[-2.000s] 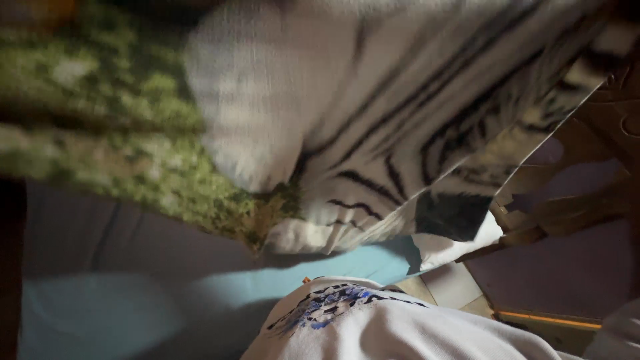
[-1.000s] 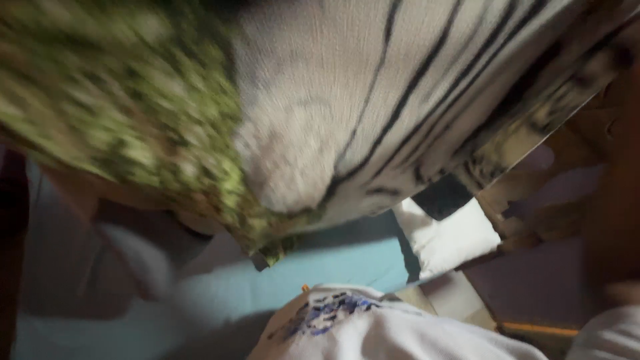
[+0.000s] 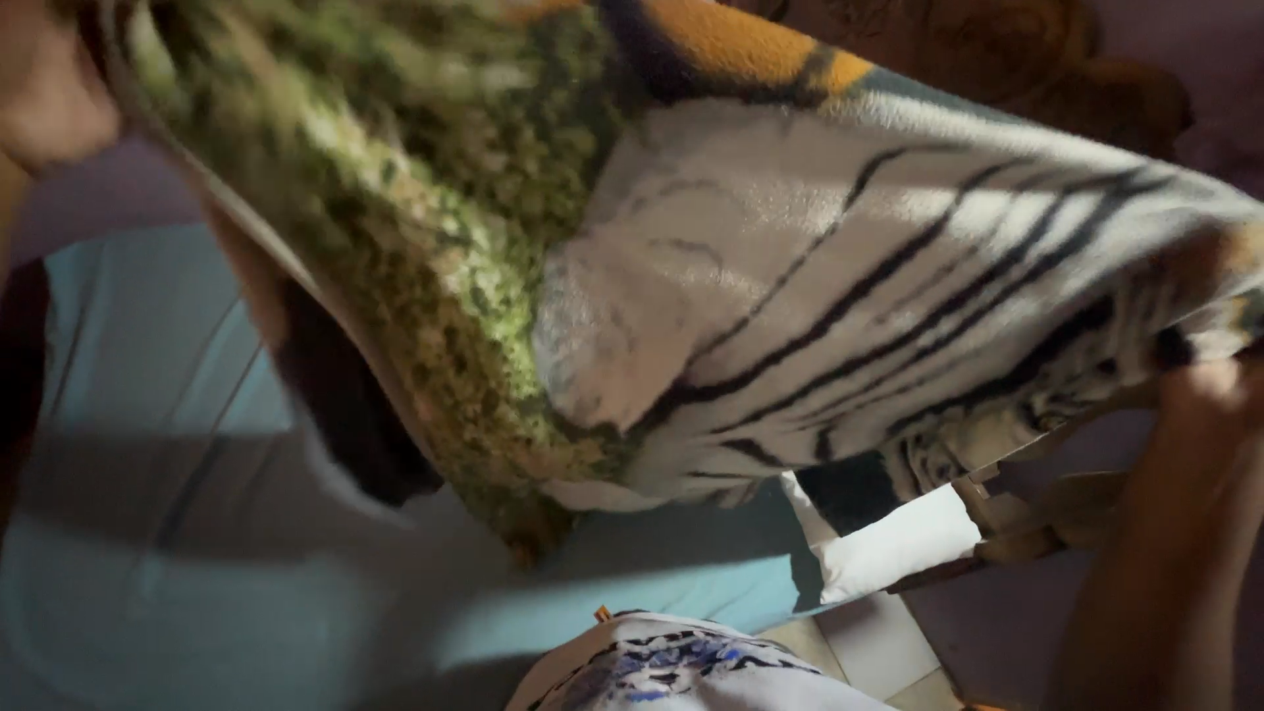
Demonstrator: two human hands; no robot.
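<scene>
A plush blanket (image 3: 790, 286) printed with green foliage, black-striped white fur and some orange hangs spread in the air across the head view. My right hand (image 3: 1210, 370), at the right edge, is closed on a bunched part of its border. At the upper left, my left hand (image 3: 54, 94) is blurred beside the blanket's other edge; its fingers are cut off by the frame, so its grip cannot be made out. The blanket's lower corner hangs over a bed with a light blue sheet (image 3: 197, 612).
A white pillow (image 3: 904, 543) lies at the bed's far end, near carved brown wooden furniture (image 3: 1076, 504). Pale floor tiles (image 3: 874, 642) show beside the bed. The wearer's white printed shirt (image 3: 681, 671) is at the bottom. A dark shape (image 3: 346, 395) is partly behind the blanket.
Both hands have come into view at the sides. The blanket is spread wider, with an orange part of its print and its upper edge now showing.
</scene>
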